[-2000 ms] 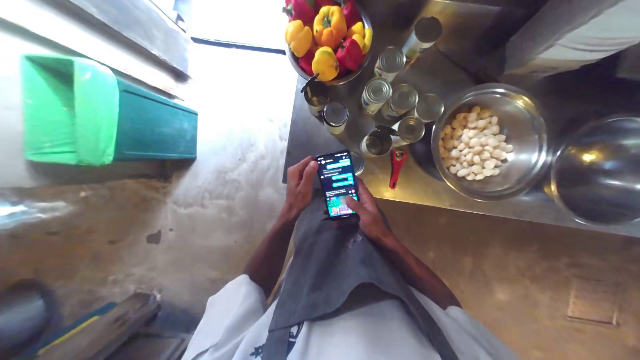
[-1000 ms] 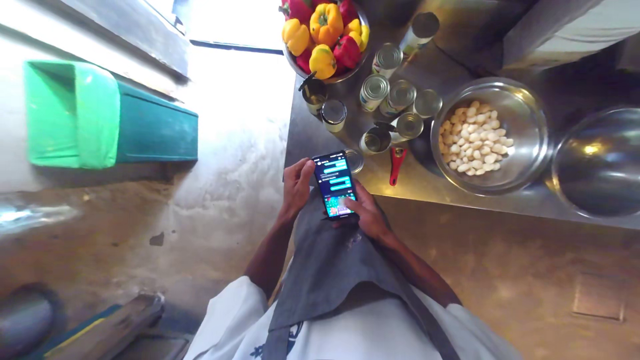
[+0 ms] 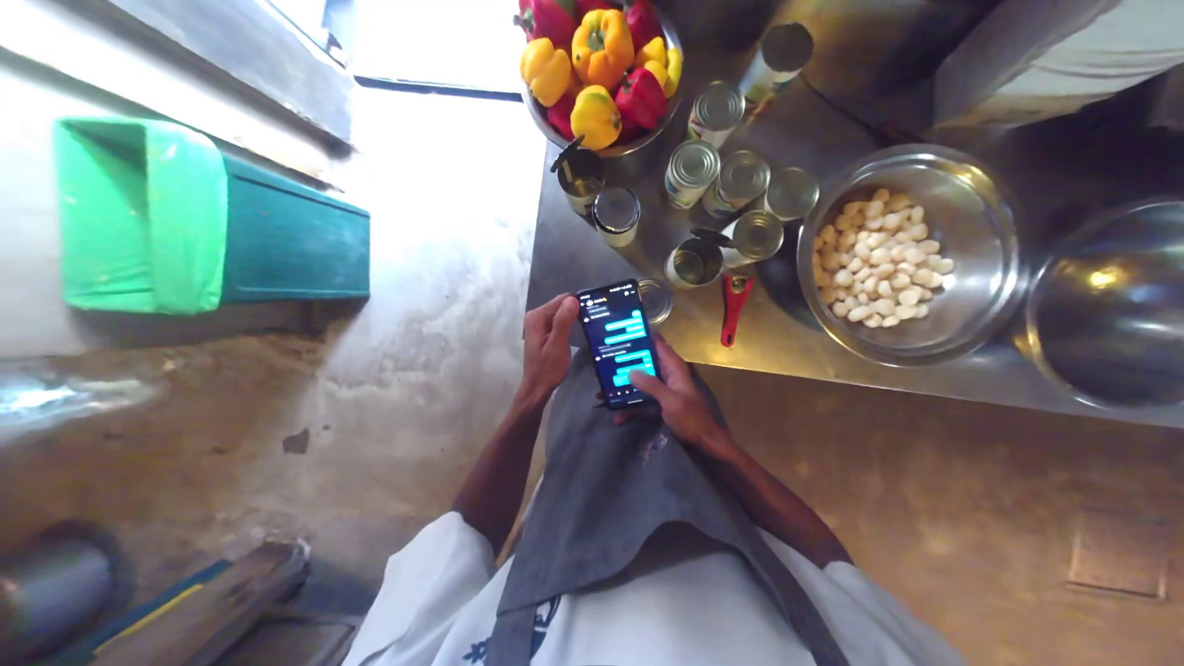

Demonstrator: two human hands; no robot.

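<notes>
A lit smartphone (image 3: pixel 617 347) is held in front of my apron, near the steel table's edge. My left hand (image 3: pixel 548 342) grips its upper left side. Around its lower right side is my right hand (image 3: pixel 673 393), the thumb over the screen. Just beyond the phone lies a round can lid (image 3: pixel 655 301). A red-handled can opener (image 3: pixel 735 310) rests at the table's front edge. Several metal cans (image 3: pixel 693 171) stand behind it, at least two of them opened with lids bent up. To the right, a steel bowl (image 3: pixel 994 268) holds white beans or similar pale pieces (image 3: pixel 883 259).
A bowl (image 3: pixel 675 92) of red, yellow and orange bell peppers (image 3: pixel 602 46) stands at the table's far left corner. Another steel bowl (image 3: pixel 1110 314) sits at the right. Left on the floor is a green bin (image 3: pixel 296 236) with a green liner. Wooden boards (image 3: pixel 222 601) lie lower left.
The picture area at the bottom of the phone screen has given way to message bubbles. Both hands still hold the phone in much the same place.
</notes>
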